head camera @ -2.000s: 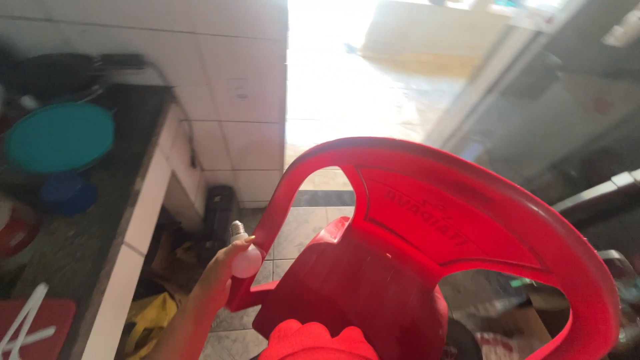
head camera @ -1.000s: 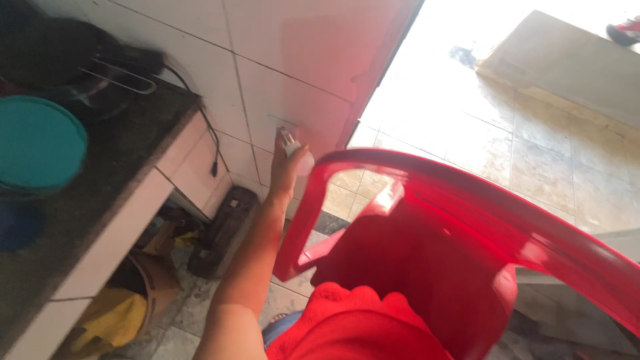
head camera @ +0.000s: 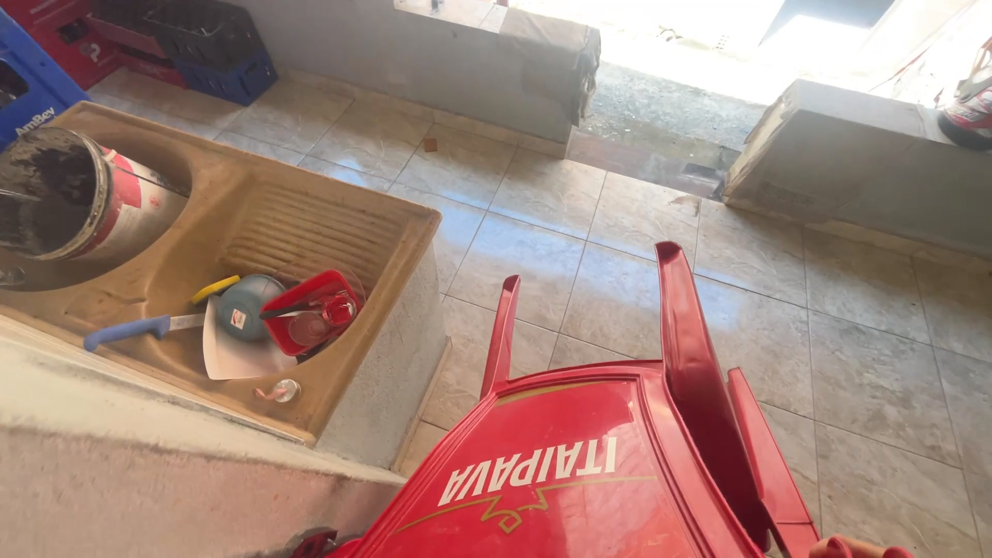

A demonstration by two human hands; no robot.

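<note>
A red plastic chair (head camera: 558,480) fills the lower middle of the head view, its broad panel bearing white writing and a gold line. Two of its narrow legs point away from me over the tiled floor. At the bottom right edge, the fingers of my right hand (head camera: 856,547) are closed on the chair's red edge; the rest of that hand is cut off by the frame. My left hand is out of view.
At left, a tan sink (head camera: 310,194) holds a stained bucket (head camera: 128,205), a blue-handled knife (head camera: 128,333), a round grey-blue item and a red container (head camera: 353,287). Crates (head camera: 232,77) stand behind. Low grey walls (head camera: 852,155) flank an opening ahead.
The view has moved from the dark counter and doorway to the sink and low walls. My left hand, earlier beside the chair with a small whitish object, has left view. The chair now shows its panel with writing.
</note>
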